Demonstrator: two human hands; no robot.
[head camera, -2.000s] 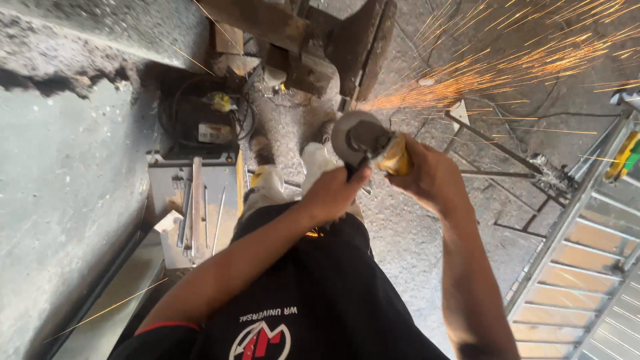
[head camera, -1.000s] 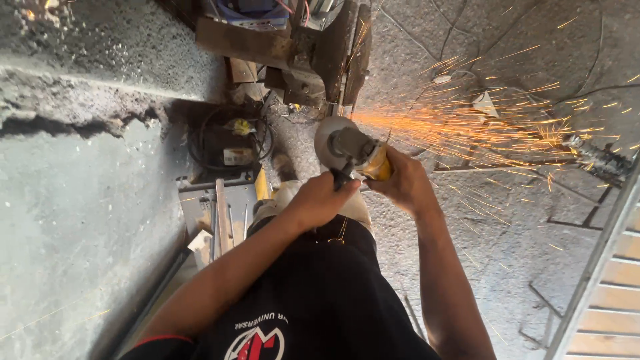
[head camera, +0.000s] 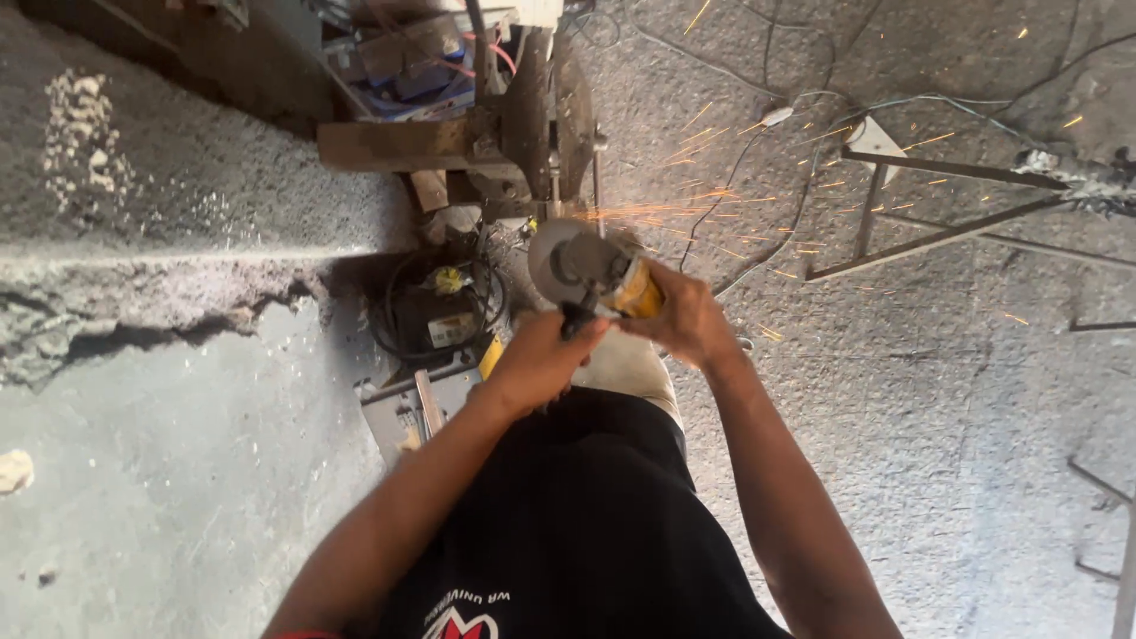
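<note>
My left hand (head camera: 537, 359) is closed around the black side handle of an angle grinder (head camera: 596, 259). My right hand (head camera: 688, 312) grips the grinder's yellow body. The round disc (head camera: 557, 259) faces up toward the camera, its far edge at a thin metal piece (head camera: 556, 209) between the jaws of a bench vise (head camera: 530, 124). Orange sparks fly from that spot to the right. Where exactly the disc meets the metal is too small to tell.
A dark machine (head camera: 430, 315) with coiled cable sits left of the grinder, above a grey metal case (head camera: 380, 417). Cables (head camera: 803, 191) and a welded steel frame (head camera: 945, 232) lie on the rough floor at right. A concrete ledge (head camera: 222, 204) runs along the left.
The spray of sparks has become thinner and sparser. Both hands still hold the grinder by the vise. The view has shifted, and the ladder-like metal frame at right is out of sight.
</note>
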